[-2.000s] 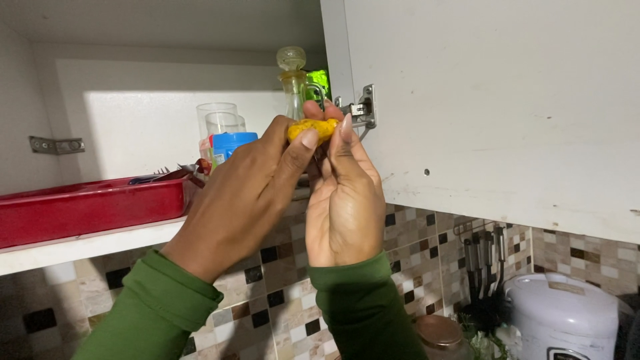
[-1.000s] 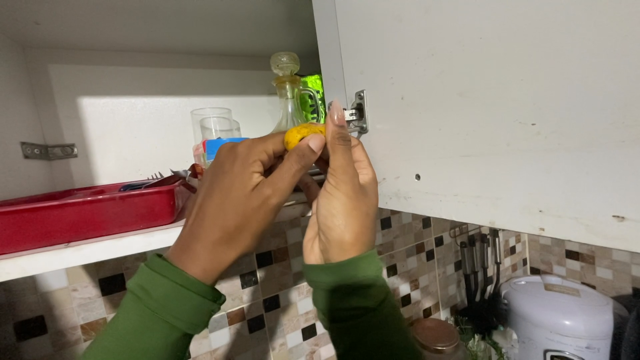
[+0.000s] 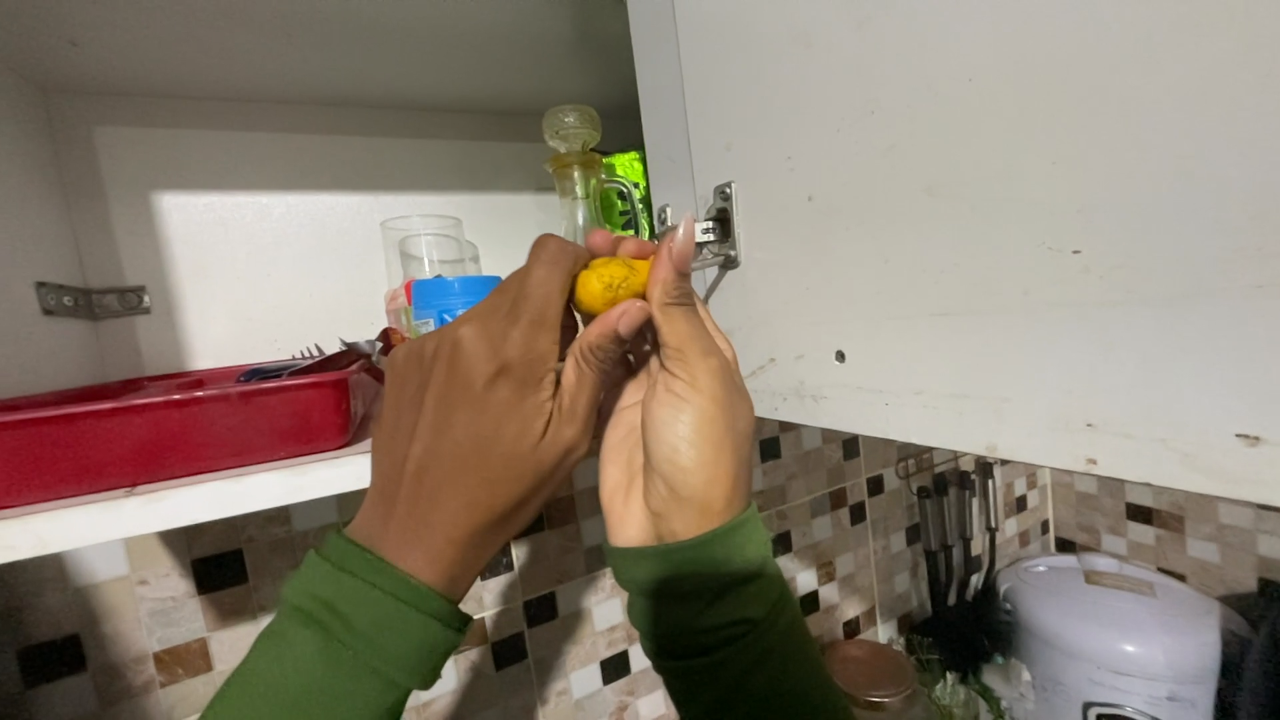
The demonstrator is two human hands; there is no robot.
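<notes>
Both hands are raised in front of an open cupboard, close together. Between their fingers is a small yellow object [image 3: 612,285] with dark marks; its kind is not clear. My left hand [image 3: 475,400], seen from its back, grips it from the left with thumb and fingers. My right hand [image 3: 680,400], palm partly toward the camera, holds its right end with the thumb upright in front. The fingers behind the object are partly hidden. Just behind the hands stand a stoppered glass cruet [image 3: 574,180] and a blue-lidded container [image 3: 455,298].
A red cutlery tray [image 3: 190,430] lies on the cupboard shelf at left, near drinking glasses [image 3: 425,245]. The white cupboard door [image 3: 960,220] hangs open at right on a metal hinge [image 3: 725,225]. Below are hanging utensils [image 3: 955,520], a brown-lidded jar [image 3: 872,672] and a white rice cooker [image 3: 1115,630].
My right thumb has swung from leaning over the yellow object to upright at its right end. Both hands still hold the object close together.
</notes>
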